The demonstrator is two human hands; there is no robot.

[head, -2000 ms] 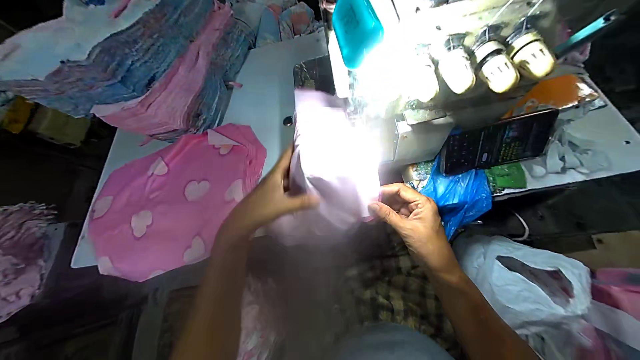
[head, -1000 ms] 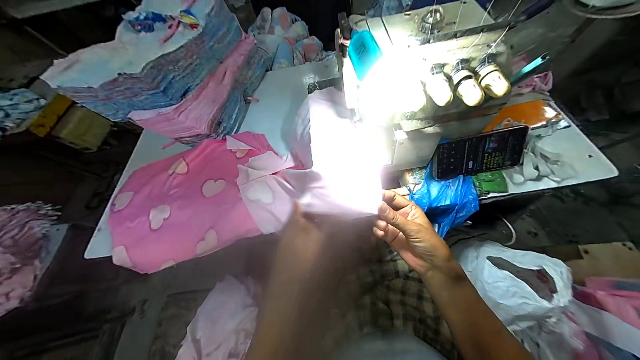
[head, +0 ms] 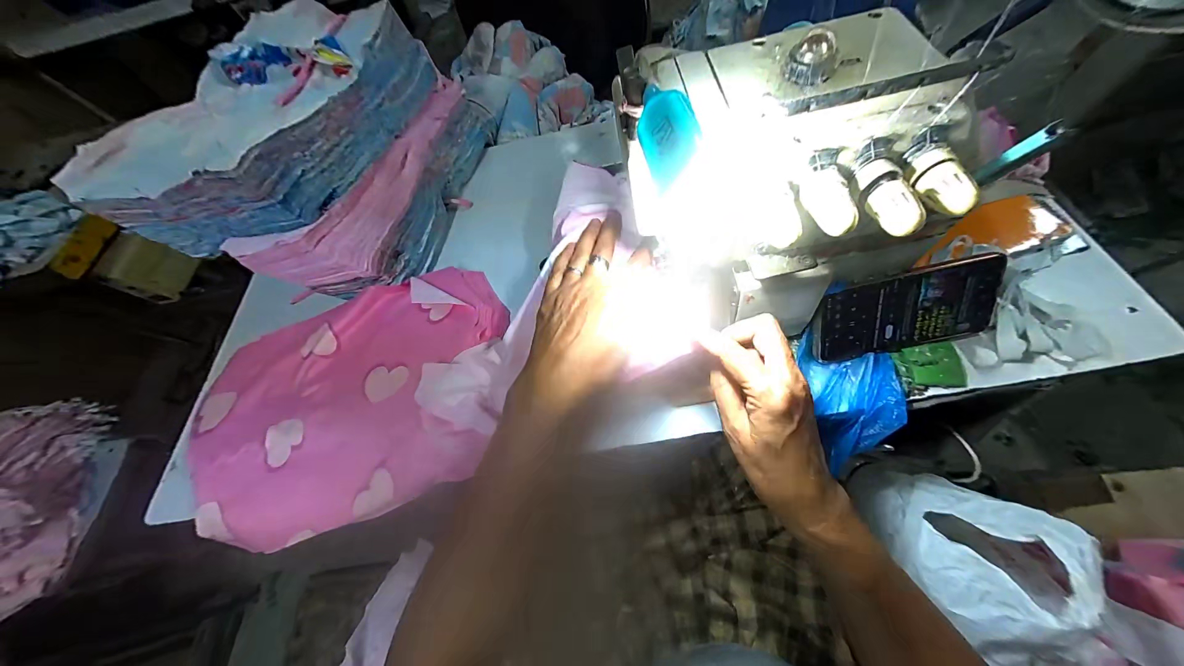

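Observation:
My left hand [head: 581, 310], with rings on its fingers, lies flat on pale pink fabric [head: 597, 196] at the left of an industrial sewing machine [head: 879, 120]. Thumb and fingers of my right hand [head: 763, 398] pinch the edge of that fabric at the machine's front. Strong glare from the lamp hides the needle area and part of the cloth between my hands. Left of my left forearm, pink fabric with pale hearts [head: 342, 416] is spread over the table and hangs past its front edge.
A tall stack of cut fabric [head: 305, 166] stands at the back left of the white table [head: 504, 199]. Right of the machine's front are a phone [head: 911, 305], a blue plastic bag [head: 856, 402] and white scraps [head: 1036, 324]. A white plastic bag [head: 990, 555] sits below the table at right.
The pale pink fabric, lifted between my hands two seconds ago, now lies lower by the machine. My left hand has moved from the fabric's near edge to flat on top of it.

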